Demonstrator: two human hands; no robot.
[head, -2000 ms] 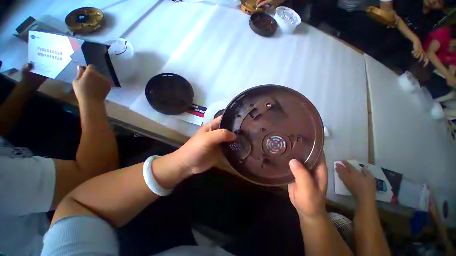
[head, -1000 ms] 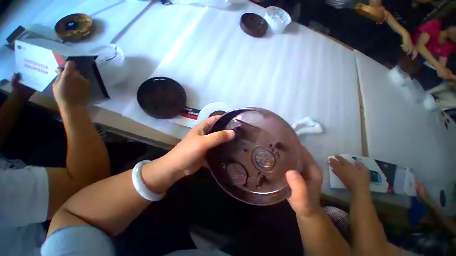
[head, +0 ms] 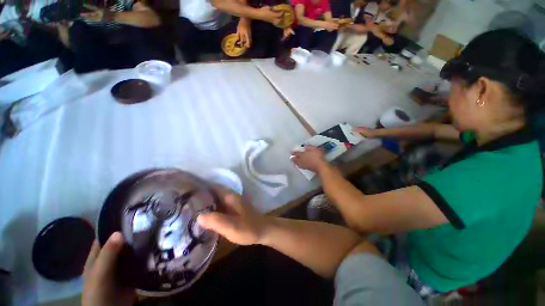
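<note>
My left hand (head: 106,275) and my right hand (head: 236,221) hold a dark brown round base (head: 173,239) between them, above the near edge of the table. My left hand is at its lower left, with the thumb on the rim. My right hand is at its right side, with the thumb over the inner face. The base's inside faces me and shows molded round parts and bright reflections. Its underside is hidden, as are most of the fingers. A white round part (head: 226,179) lies on the table behind the base, partly covered by it.
Another dark base (head: 64,248) lies at the left. A white curved strip (head: 261,169) lies on the table (head: 203,113). Farther back are a brown dish (head: 132,91) and a white cup (head: 154,72). A person in green at right touches a retail box (head: 327,147). People sit opposite.
The view has swung to the right and up, bringing the person in green into view. The base now appears lower left, turned in my hands. Both hands still hold it.
</note>
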